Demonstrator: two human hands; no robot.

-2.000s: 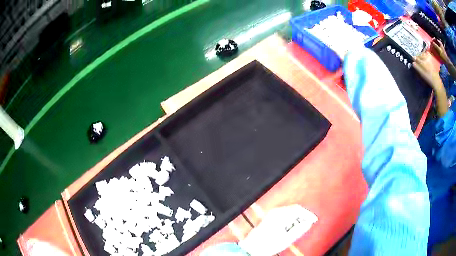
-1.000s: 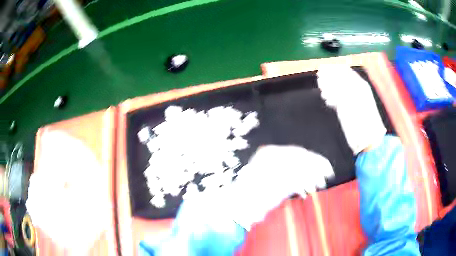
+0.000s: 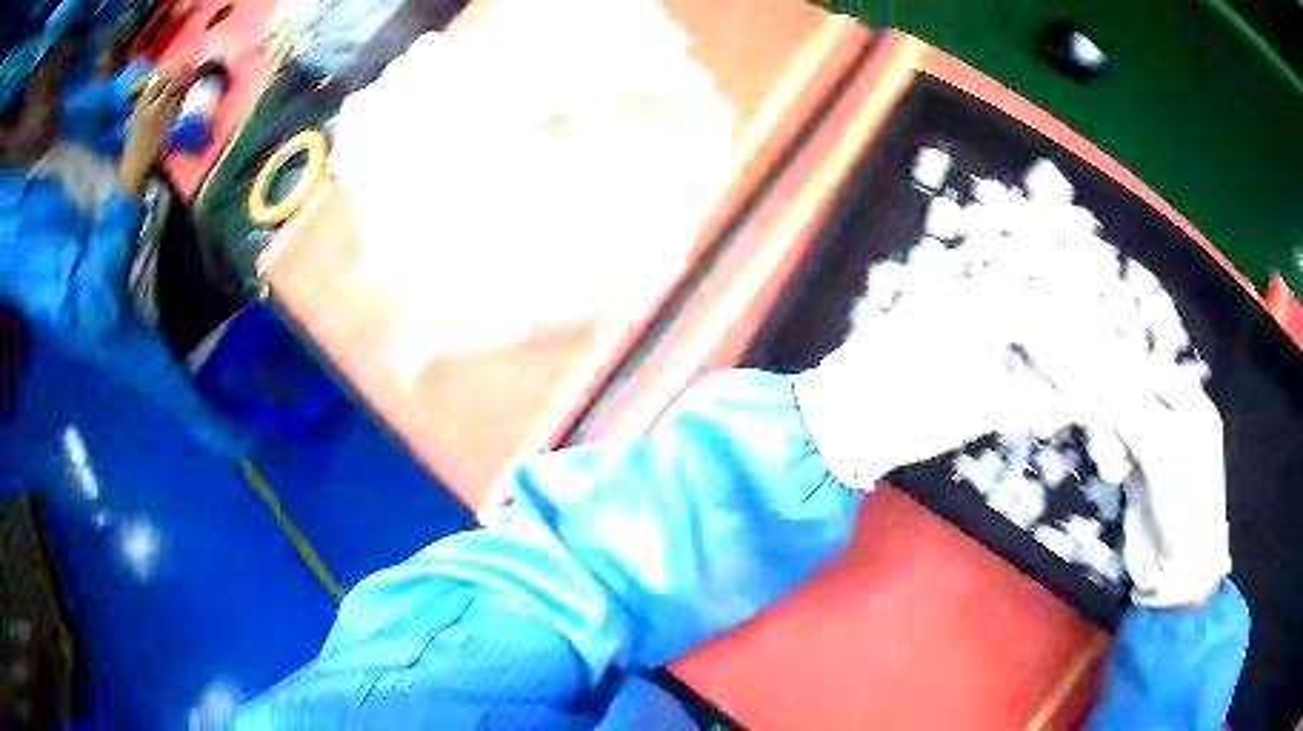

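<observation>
A heap of small white plastic parts (image 3: pixel 1065 257) lies in the black parts tray (image 3: pixel 843 271) at the right. My left hand (image 3: pixel 915 393), in a white glove, reaches in from the lower left over the near side of the heap. My right hand (image 3: pixel 1179 500), also in a white glove, comes up from the lower right, and its fingers meet or nearly meet the left fingers over the heap. Glare merges both gloves with the parts, so the fingertips and anything between them cannot be made out.
A red-orange bench mat (image 3: pixel 415 386) at the left is mostly washed out white. A yellow tape roll (image 3: pixel 289 177) lies at its far left. A person in blue sleeves (image 3: pixel 65 271) is beyond. A black round holder (image 3: pixel 1075 52) with a white part sits on the green surface. Blue floor (image 3: pixel 157 571) shows lower left.
The view has swung left, so the tray now shows at the right. My right hand has moved from the tray's emptier side to the heap, close to my left hand.
</observation>
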